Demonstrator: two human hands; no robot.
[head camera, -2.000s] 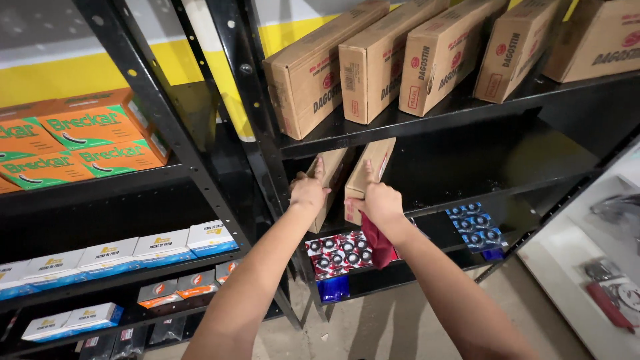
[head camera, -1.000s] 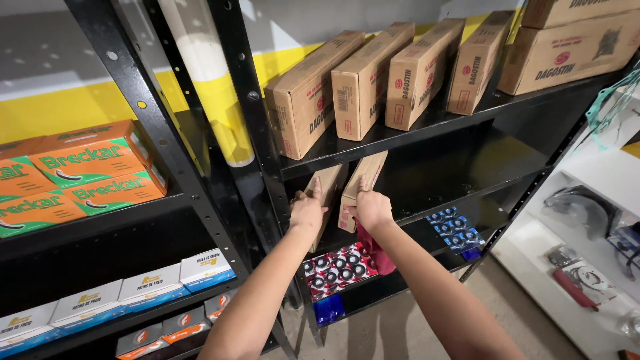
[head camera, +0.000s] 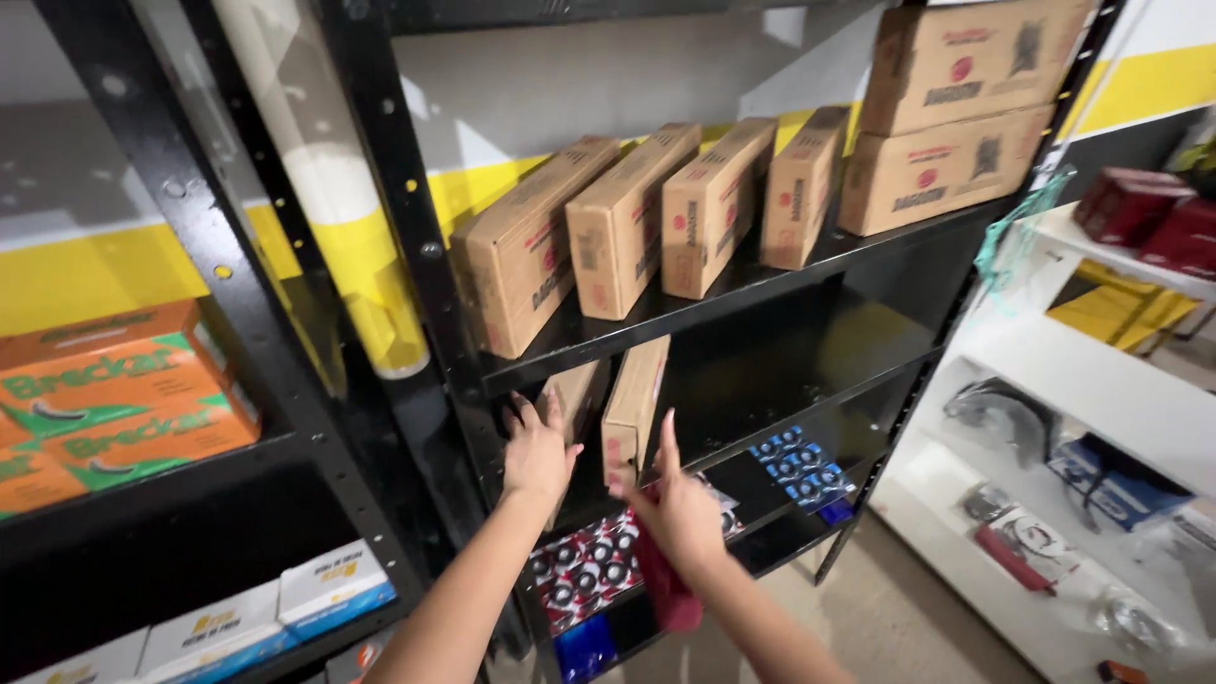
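Two narrow cardboard boxes stand on edge at the left of the black metal shelf's middle level. My left hand (head camera: 539, 454) is at the front of the left cardboard box (head camera: 573, 394), fingers spread; part of that box is hidden behind it. My right hand (head camera: 679, 508) is by the lower front of the right cardboard box (head camera: 635, 404), its index finger pointing up and apart from the box. A dark red cloth (head camera: 670, 579) hangs from my right hand. Whether fingertips touch either box is hard to tell.
Dagostin cardboard boxes (head camera: 608, 223) line the upper shelf (head camera: 703, 306). Below are red-and-black packs (head camera: 594, 570) and blue packs (head camera: 801, 465). Breckar boxes (head camera: 123, 389) sit on the left rack beside a yellow-and-white post (head camera: 366, 275). A white shelf unit (head camera: 1083, 370) stands right.
My right hand has loosened from the right box, its index finger now raised. My left hand's fingers have spread at the left box. The view has shifted.
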